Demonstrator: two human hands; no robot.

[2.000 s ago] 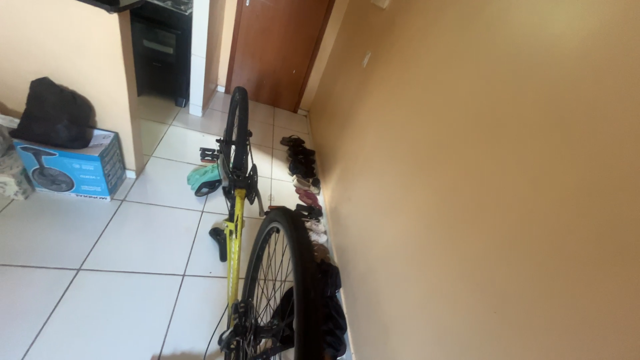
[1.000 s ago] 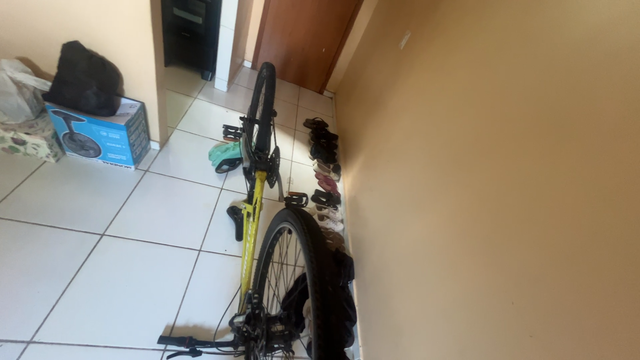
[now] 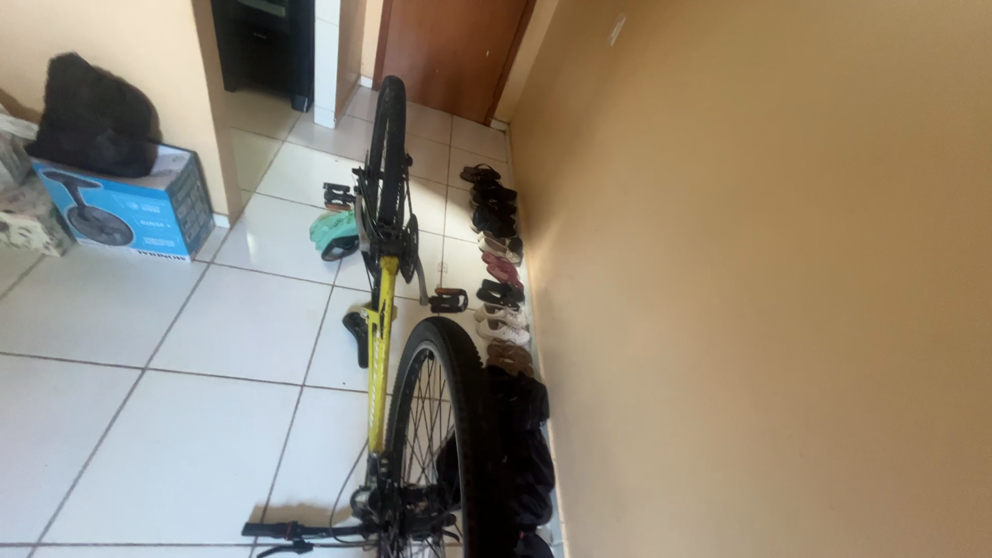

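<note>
Neither of my hands shows in the head view. A bicycle with a yellow frame (image 3: pixel 378 356) stands upside down on the tiled floor, wheels up. Its front wheel (image 3: pixel 442 387) is nearest to me, with the rear wheel (image 3: pixel 387 147) farther off. At the lower left, a handlebar grip (image 3: pixel 267 530) and a brake lever (image 3: pixel 285 549) lie close to the floor. The black saddle (image 3: pixel 357 339) is down beside the frame. One pedal (image 3: pixel 448 301) sticks out on the right, another pedal (image 3: pixel 338 196) on the left.
Shoes and sandals (image 3: pixel 502 291) line the foot of the right wall (image 3: pixel 736 271). Dark cloth (image 3: pixel 528 465) lies behind the front wheel. A teal item (image 3: pixel 333 229) rests by the rear wheel. At left, a blue fan box (image 3: pixel 124 205) carries a black bag (image 3: pixel 93 120). A brown door (image 3: pixel 449 54) stands behind.
The view has shifted, bringing the handlebar grip into sight at the lower left. The bicycle and the things around it show no plain move of their own.
</note>
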